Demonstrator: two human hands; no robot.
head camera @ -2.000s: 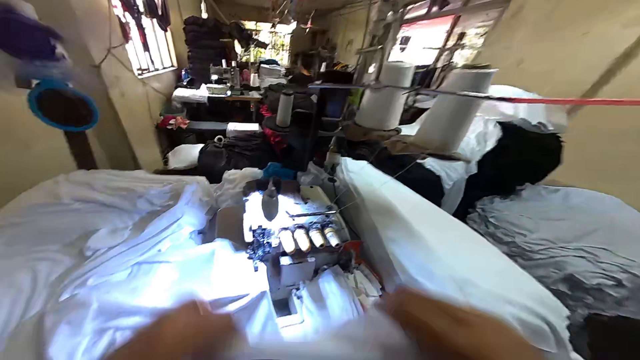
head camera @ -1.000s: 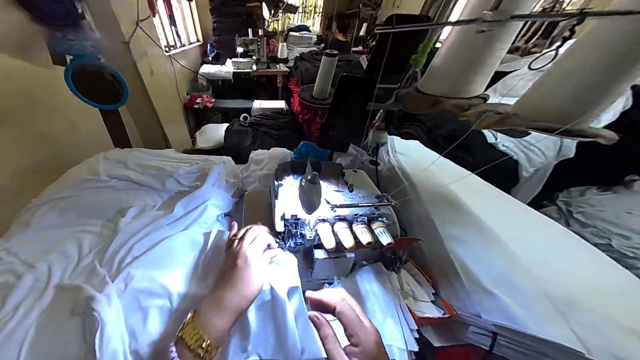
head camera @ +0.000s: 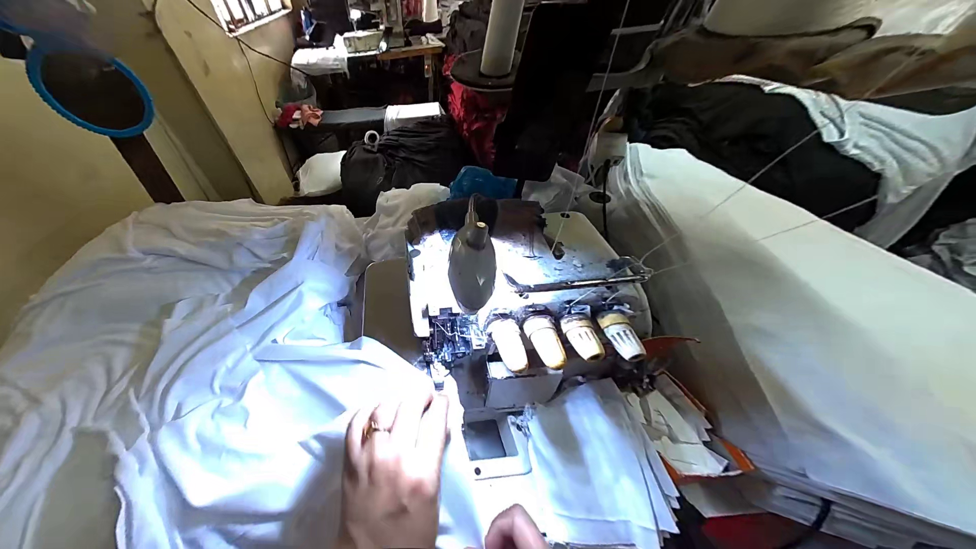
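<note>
An overlock sewing machine (head camera: 534, 244) stands in the middle, with several tension knobs (head camera: 543, 341) along its front and a lit lamp (head camera: 472, 267) over it. White fabric (head camera: 252, 427) runs from the left up to the presser foot area (head camera: 438, 370). My left hand (head camera: 396, 469) lies on this fabric just below the foot, fingers close together and pressing down; a ring is on one finger. Only part of my right hand (head camera: 515, 530) shows at the bottom edge, beside the fabric's right edge; whether it holds anything is hidden. A stack of white cut pieces (head camera: 595, 465) lies right of the needle area.
A large stack of white fabric (head camera: 801, 328) rises on the right. Paper scraps (head camera: 679, 435) sit beside the cut pieces. Thread cones (head camera: 502, 38) and taut threads are above and behind. A blue-rimmed round object (head camera: 90, 91) is at upper left, and black bundles (head camera: 404, 164) lie behind the machine.
Both hands, blurred two seconds ago, were near the foot one second ago. My right hand has since moved down to the bottom edge. The view has tilted down, nearer the machine.
</note>
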